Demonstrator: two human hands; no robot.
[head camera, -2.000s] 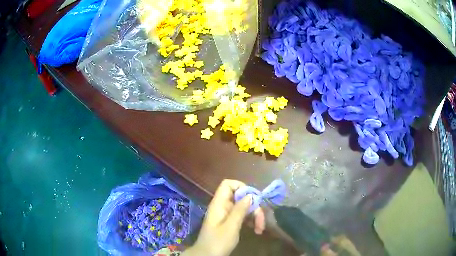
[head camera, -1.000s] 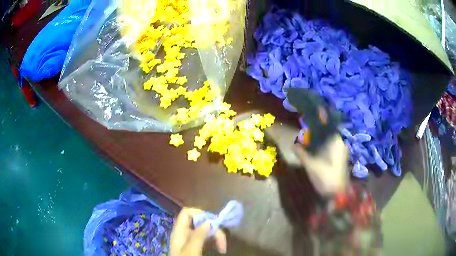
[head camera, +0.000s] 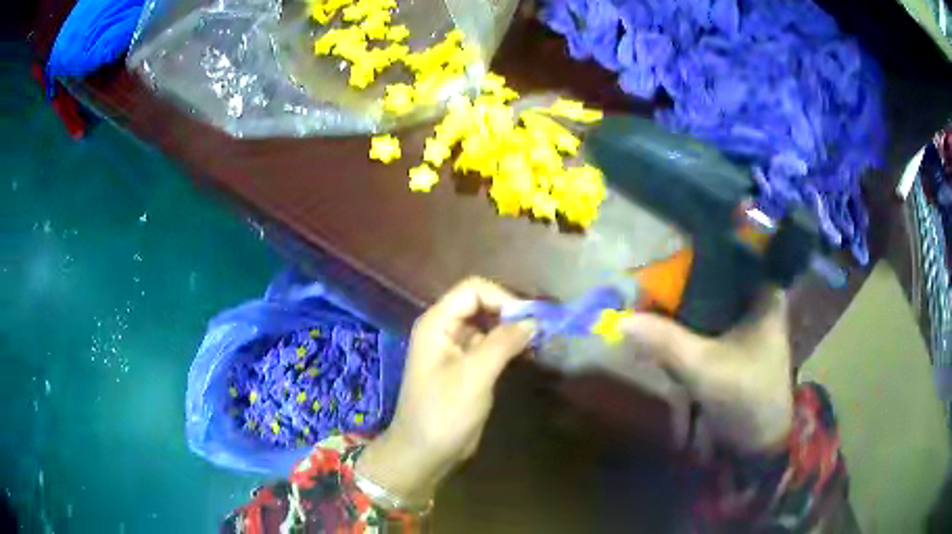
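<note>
My left hand pinches one loop of a purple fabric bow between thumb and fingertips near the table's front edge. My right hand holds a yellow star at its fingertips, at the right part of the bow; I cannot tell whether star and bow touch. The same right hand also holds the dark hot glue gun with its orange trigger; the gun's nozzle end points up and left, beside the loose stars. The right hand is blurred.
A heap of loose stars lies at the mouth of the clear star bag. Plain bows are heaped at the upper right. The collecting bag stands below the table edge, a cardboard piece at right, a blue plastic bag far left.
My right hand has come back from beside the star heap to the bow, now with a yellow star at its fingertips. My left hand still holds the bow. The view has shifted.
</note>
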